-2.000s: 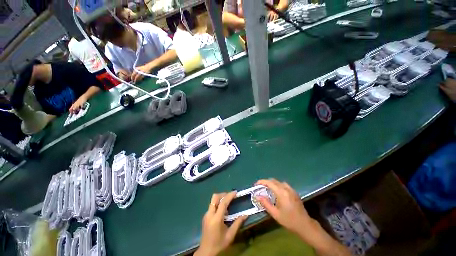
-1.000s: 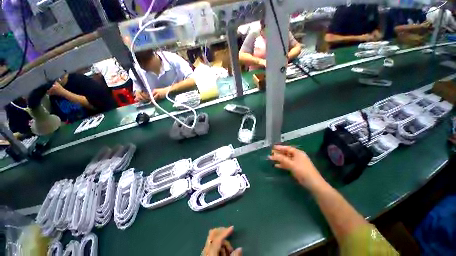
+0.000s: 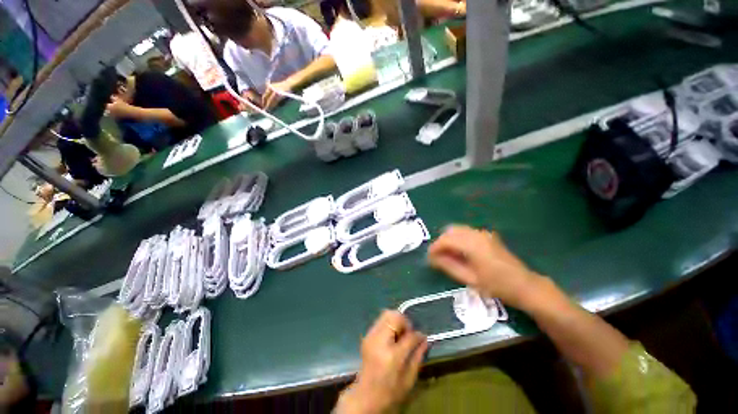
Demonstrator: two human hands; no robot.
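A white plastic housing lies low over the near edge of the green bench, its round disc end to the right. My left hand has its fingers closed at the housing's left end. My right hand is just above and behind the disc end, blurred, with fingers bent together; whether it pinches a fine sliver cannot be told. Stacked white housings stand behind and left of my hands. Faint thin slivers lie on the green near the metal post.
A black fan stands at right before a heap of white housings. A metal post rises from the pale rail. Beyond, the belt carries grey parts and white housings. A clear bag with yellow contents lies left. People sit opposite.
My right hand has come back from beside the post towards the near edge. My left hand, empty before, is now at the housing, which was not visible there a second ago. The view has shifted.
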